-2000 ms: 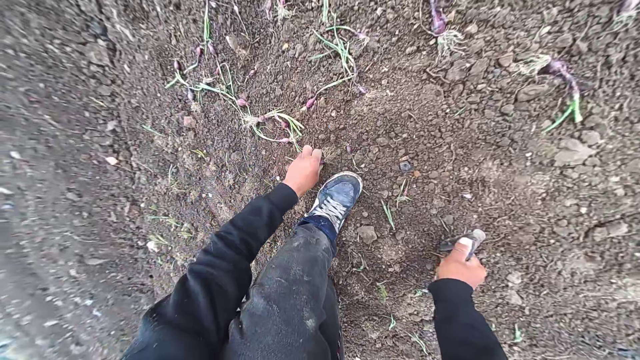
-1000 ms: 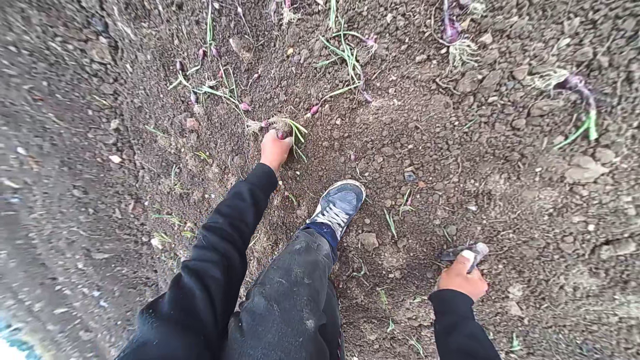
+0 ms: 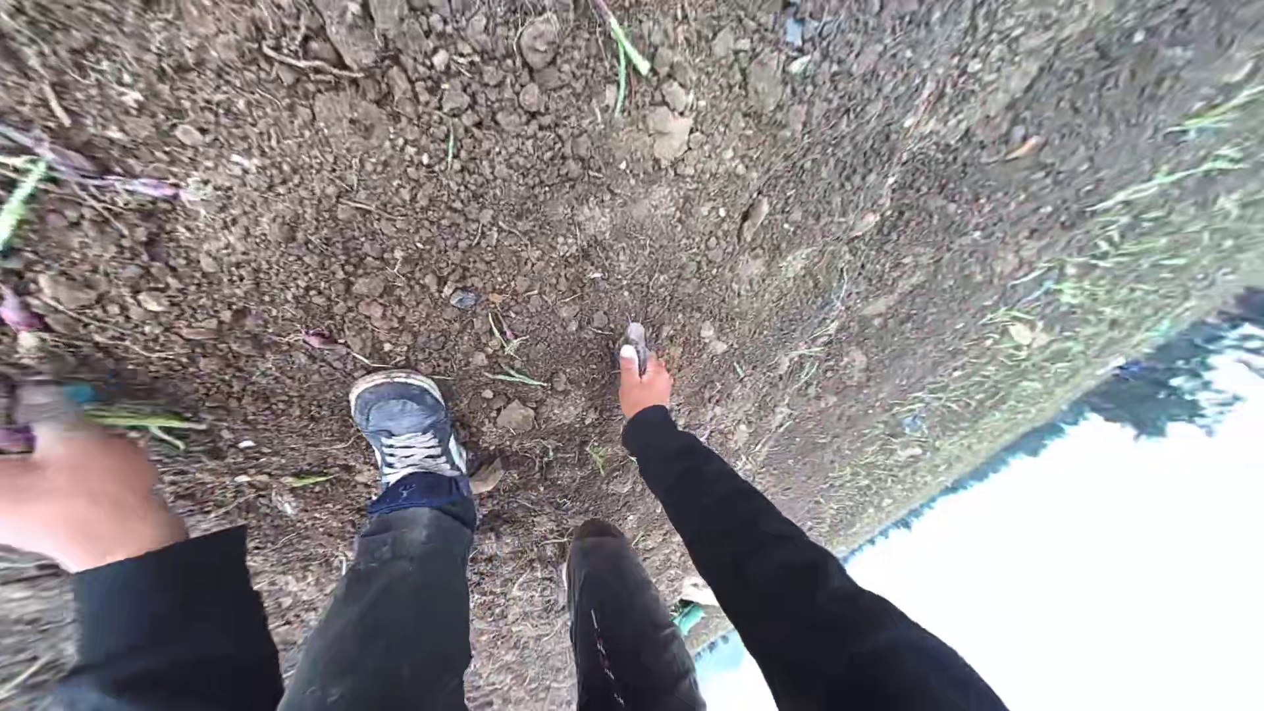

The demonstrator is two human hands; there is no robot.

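Observation:
At the left edge, my left hand [image 3: 84,489] is blurred and closed around red onion plants; a purple part [image 3: 15,437] shows by its fingers and green leaves [image 3: 148,419] stick out to the right. Loose red onions [image 3: 20,311] with pale roots lie just above it, partly cut off by the frame. Further up that edge lies another onion plant [image 3: 148,186]. Right of centre, my right hand [image 3: 644,385], low over the soil, grips a small grey, dark-edged object [image 3: 636,341], perhaps a hand tool; its kind cannot be told.
My shoe [image 3: 410,425] stands on cloddy brown soil [image 3: 553,237] between the hands, with my bent knee [image 3: 612,602] to its right. Thin sprouts [image 3: 515,376] and a small onion shoot [image 3: 321,340] lie near the shoe. A grassy strip [image 3: 1116,286] runs along the right.
My left hand first reached to the onion plants above the shoe and took hold of some; now it is left of the shoe. The view has swung far to the right. My right hand keeps the grey object.

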